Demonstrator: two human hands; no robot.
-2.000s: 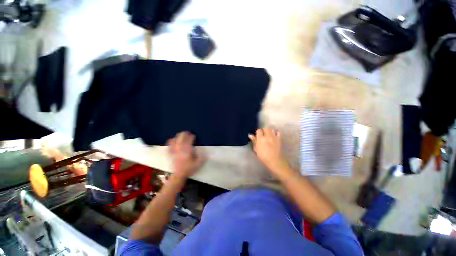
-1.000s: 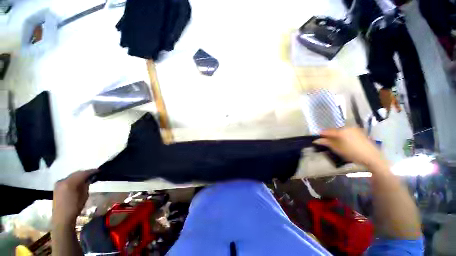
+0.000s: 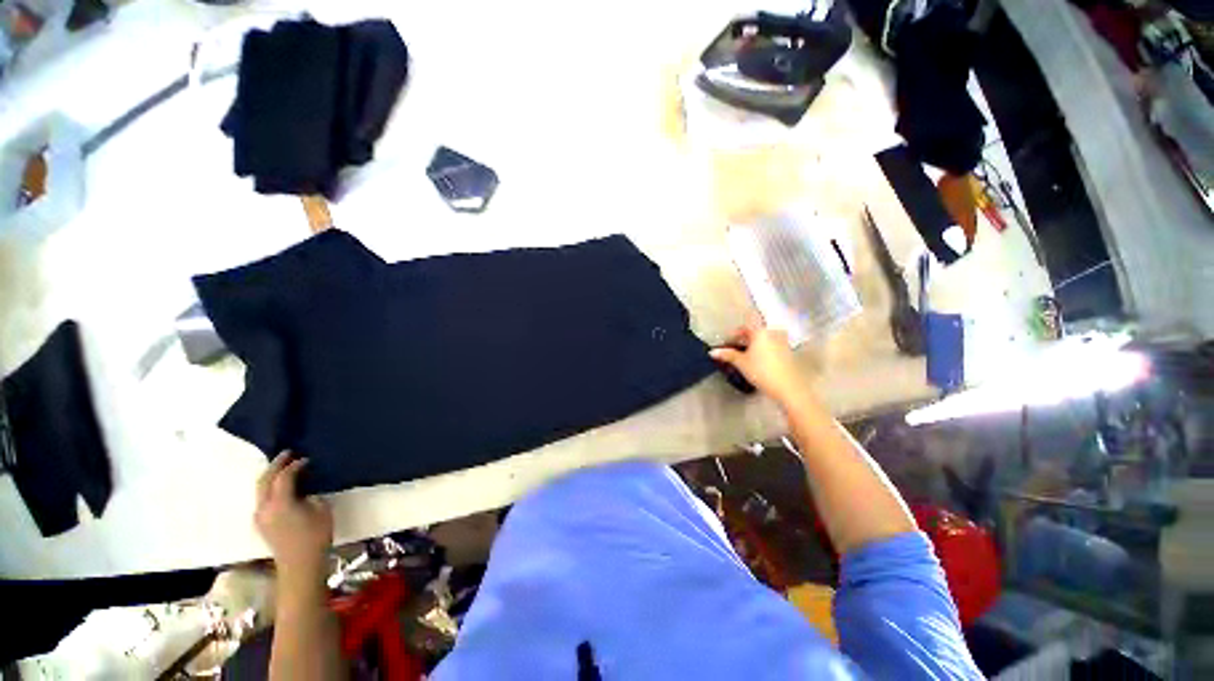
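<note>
A large dark cut panel (image 3: 466, 353) lies spread flat on the off-white table, near its front edge. My left hand (image 3: 292, 511) is at the panel's lower left corner, fingertips on the cloth edge; whether it pinches the cloth is unclear. My right hand (image 3: 759, 362) pinches the panel's right corner between thumb and fingers, with a small bit of dark cloth hanging under it. The panel covers most of a wooden ruler (image 3: 317, 213) and part of a grey metal block (image 3: 201, 333) at its left.
A folded dark stack (image 3: 313, 107) and a dark faceted weight (image 3: 462, 178) lie beyond the panel. An iron (image 3: 772, 64) stands far right. A checked pad (image 3: 799, 275), shears (image 3: 903, 299) and a blue packet (image 3: 944, 351) lie right. A dark piece (image 3: 56, 432) lies left.
The panel was lifted and gathered into a narrow band at the table edge; now it is spread flat over the ruler and block. My hands have come closer together, and the view has shifted.
</note>
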